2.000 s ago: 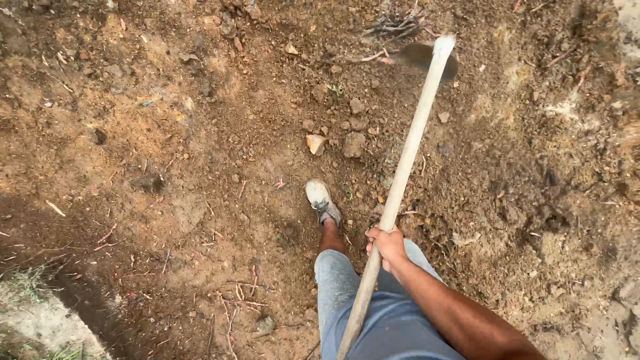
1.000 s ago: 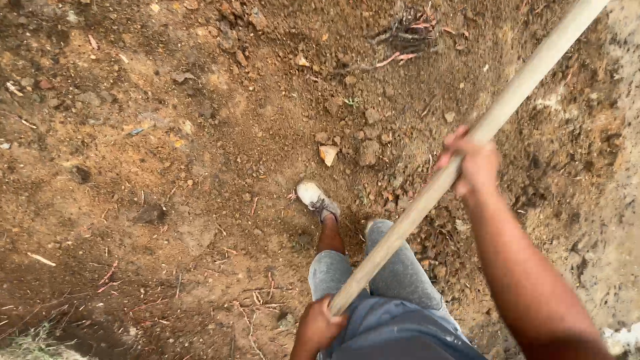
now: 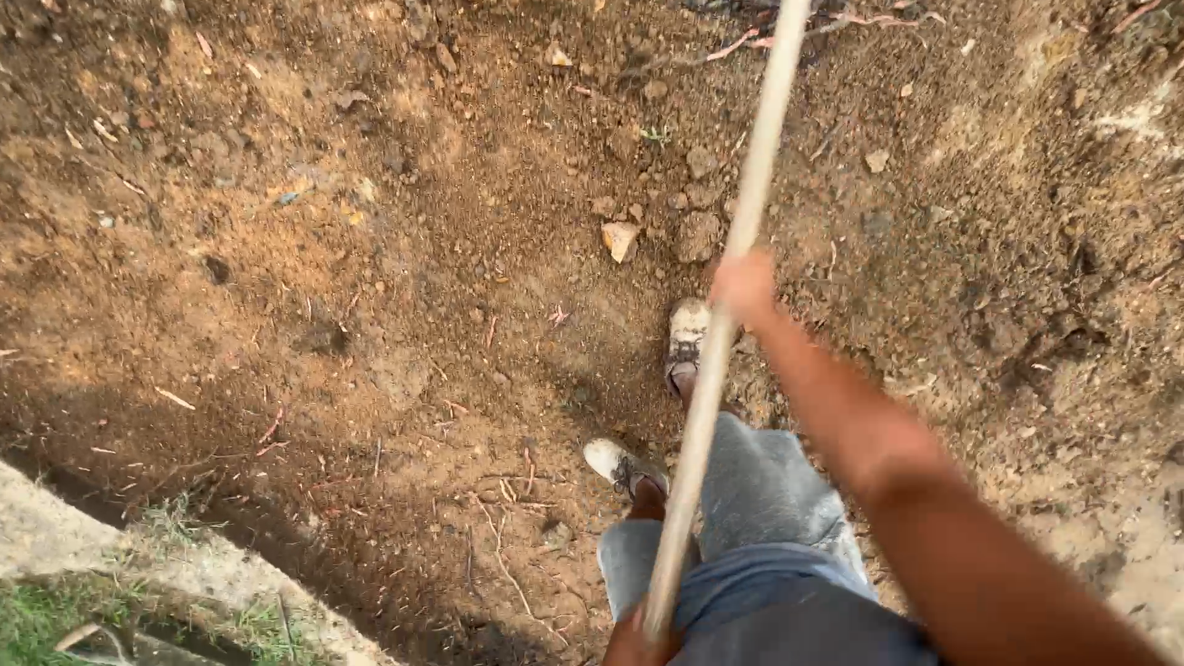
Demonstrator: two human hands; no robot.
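A long wooden handle (image 3: 708, 407) runs from the bottom middle up past the top edge, slightly blurred; whatever is on its far end lies outside the view. My right hand (image 3: 743, 282) grips it around mid-length, with the arm stretched from the lower right. Low in the picture, my left hand (image 3: 638, 638) is closed around the handle's lower part, close to my shorts, and is partly cut off. Beneath the handle are my two shoes, one (image 3: 689, 333) farther forward and the other (image 3: 618, 462) to its left, both on bare soil.
Loose brown soil (image 3: 444, 305) surrounds my feet. A pale stone (image 3: 620, 239) and clods (image 3: 698, 236) lie ahead of them. Roots (image 3: 504, 546) are exposed left of my legs, with more (image 3: 869, 18) at the top. A ledge (image 3: 231, 564) with grass borders the lower left.
Two seconds ago a blade showed at the handle's far end and only my right hand was visible on it. Since one second ago the handle has swung steeper, and a second shoe has come into view.
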